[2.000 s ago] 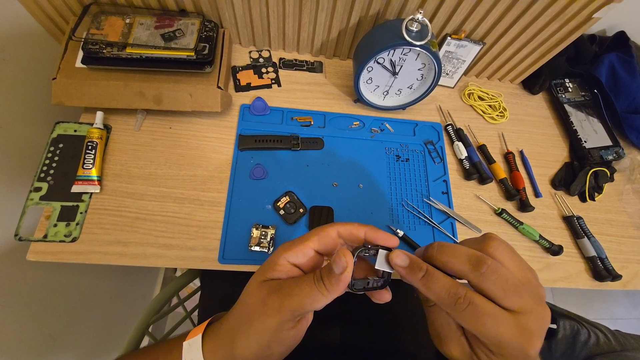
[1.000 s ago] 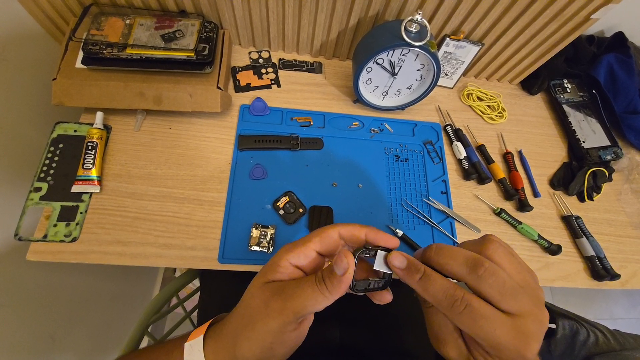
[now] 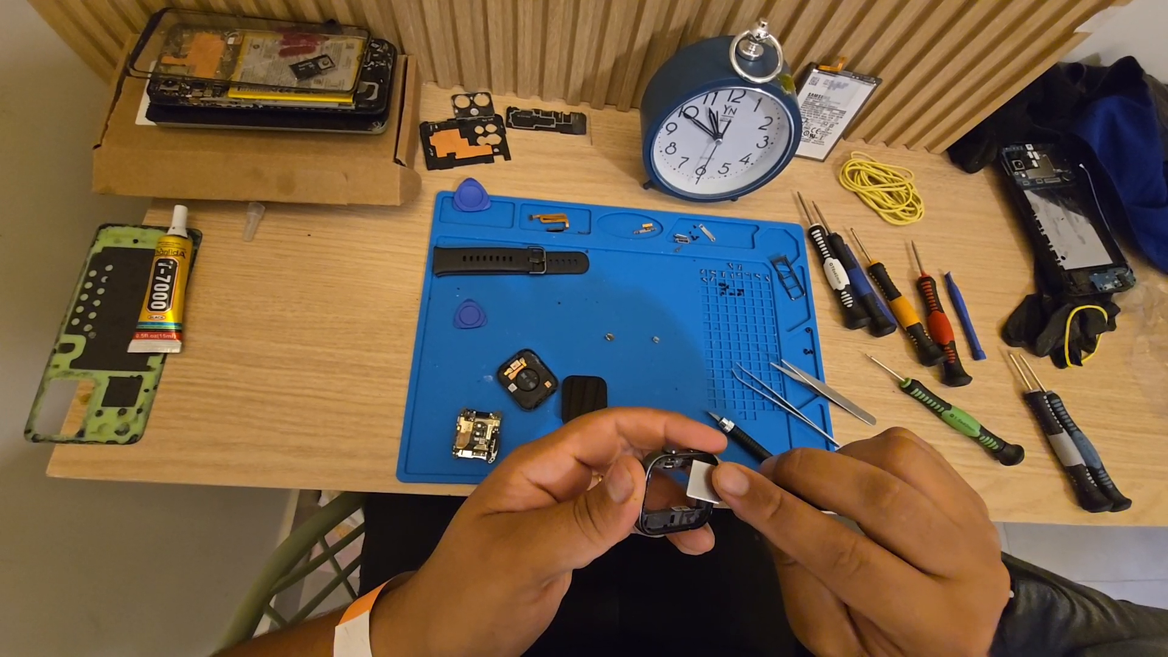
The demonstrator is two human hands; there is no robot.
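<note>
My left hand (image 3: 557, 511) holds a dark smartwatch case frame (image 3: 653, 513) upright between thumb and fingers, just past the front edge of the blue silicone repair mat (image 3: 630, 383). Between thumb and forefinger, my right hand (image 3: 876, 529) pinches a small flat white piece (image 3: 701, 481) against the inner right side of the frame. What the piece is, I cannot tell. Behind the hands on the mat lie a watch back cover (image 3: 527, 379), a small circuit board module (image 3: 477, 435), a black rectangular part (image 3: 584, 398), a black-handled craft knife (image 3: 741, 436) and two metal tweezers (image 3: 826, 394).
Several screwdrivers (image 3: 958, 420) lie at the right, near an opened phone (image 3: 1063, 219). A blue alarm clock (image 3: 721, 119) stands behind the mat. On the left are a glue tube (image 3: 164, 292), a green-edged phone cover (image 3: 96, 365) and a cardboard box (image 3: 255, 173). A watch strap (image 3: 511, 261) crosses the mat.
</note>
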